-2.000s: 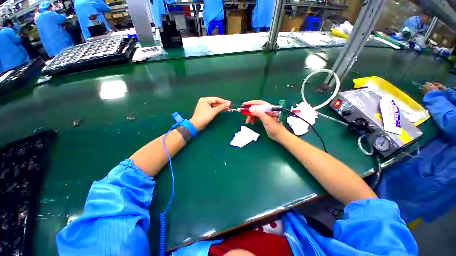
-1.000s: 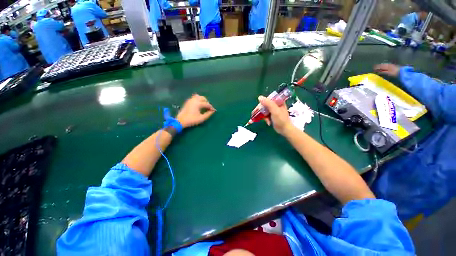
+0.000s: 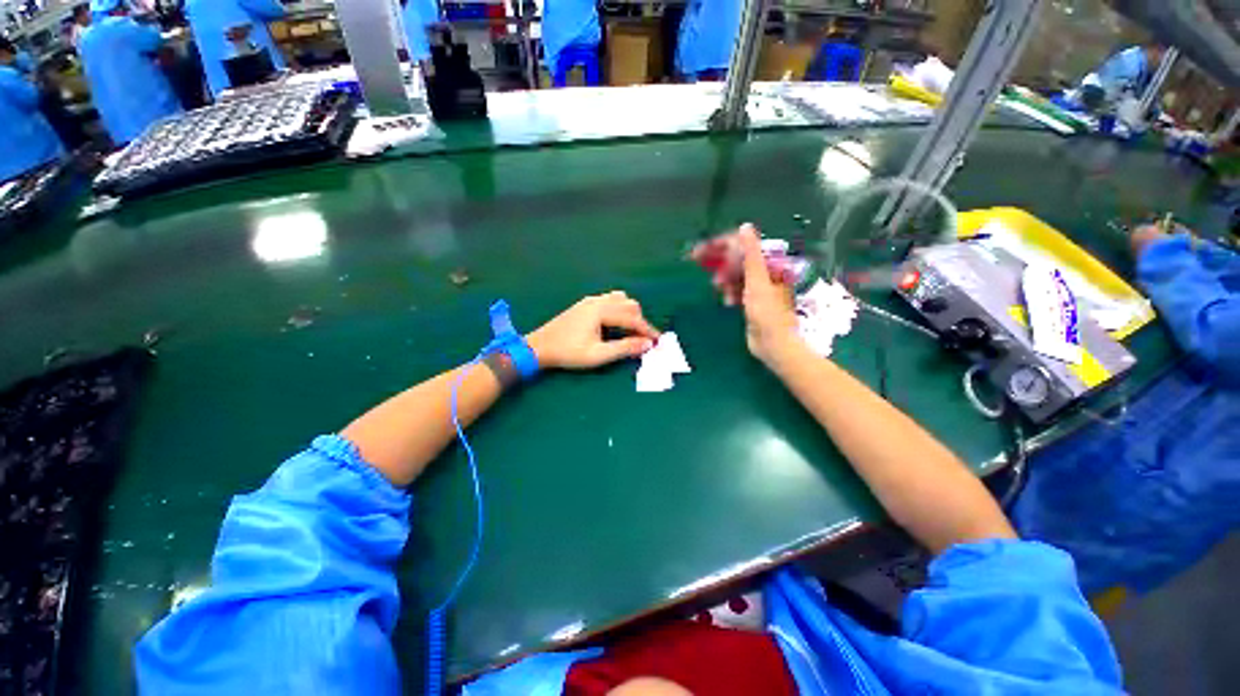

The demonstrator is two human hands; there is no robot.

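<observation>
My left hand (image 3: 601, 331) has its fingertips on the upper left edge of a white piece of wiping paper (image 3: 661, 364) that lies on the green mat. Thumb and finger pinch together there; whether they hold the paper or a small part cannot be told. A blue wrist strap (image 3: 513, 345) is on my left wrist. My right hand (image 3: 762, 292) is held above the mat, right of the paper, closed around the red and whitish glue syringe (image 3: 721, 258), which is motion-blurred. A crumpled tissue (image 3: 824, 316) lies beside my right hand.
The grey dispenser controller (image 3: 982, 321) stands at right, with a white tube (image 3: 1051, 310) on it and a yellow tray or bag (image 3: 1108, 276) behind. A pale hose loops near a metal post (image 3: 952, 123). A neighbour's blue sleeve (image 3: 1180, 292) is at right. Black trays (image 3: 55, 476) lie at left.
My left hand has moved right and down to the paper, which looks shifted or folded. My right hand has raised the syringe away from the paper; its tip no longer points down at it.
</observation>
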